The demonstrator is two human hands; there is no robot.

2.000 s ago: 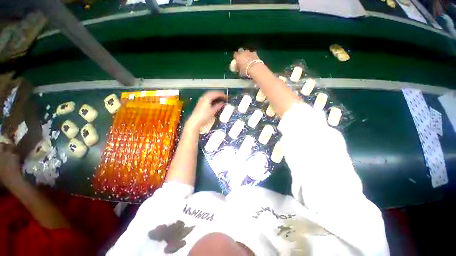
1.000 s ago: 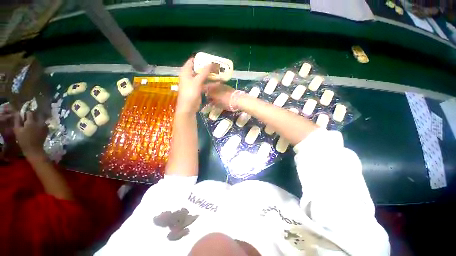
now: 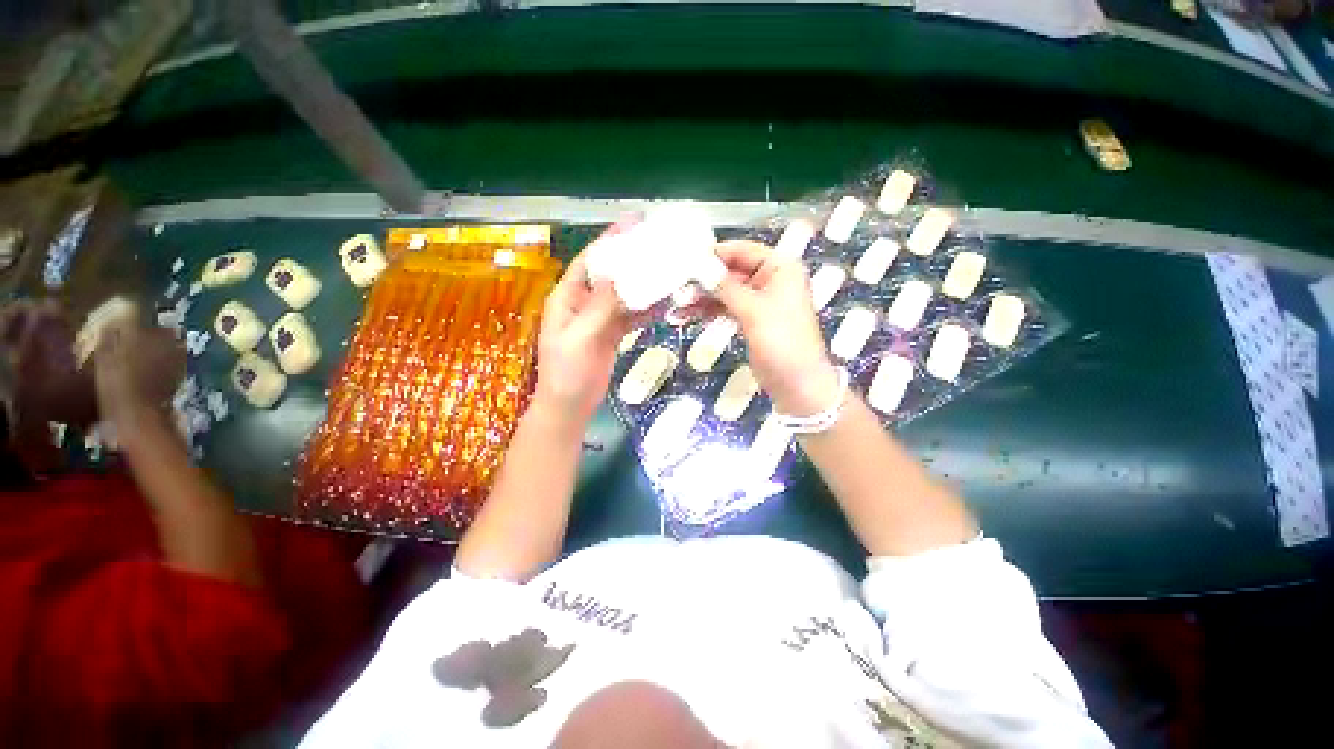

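My left hand (image 3: 581,325) and my right hand (image 3: 771,315) hold a cream housing (image 3: 654,258) between them, above the far left part of the clear blister tray. The housing is overexposed, so its details cannot be told. The fingertips of my right hand are at its right edge. The clear blister tray (image 3: 1031,325) lies tilted on the bench, with rows of pale oval covers (image 3: 909,305) in it and strong glare at its near corner.
Orange strips (image 3: 439,373) lie left of my left hand. Several housings with dark patches (image 3: 294,343) lie further left, by small white scraps (image 3: 183,395). A person's red sleeve (image 3: 132,615) is at left. One unit (image 3: 1105,145) is on the green belt (image 3: 615,110). Label sheets (image 3: 1270,395) lie right.
My right hand has moved from beside my left wrist up to the housing. The housing has come nearer and slightly right. The unit on the belt has moved right.
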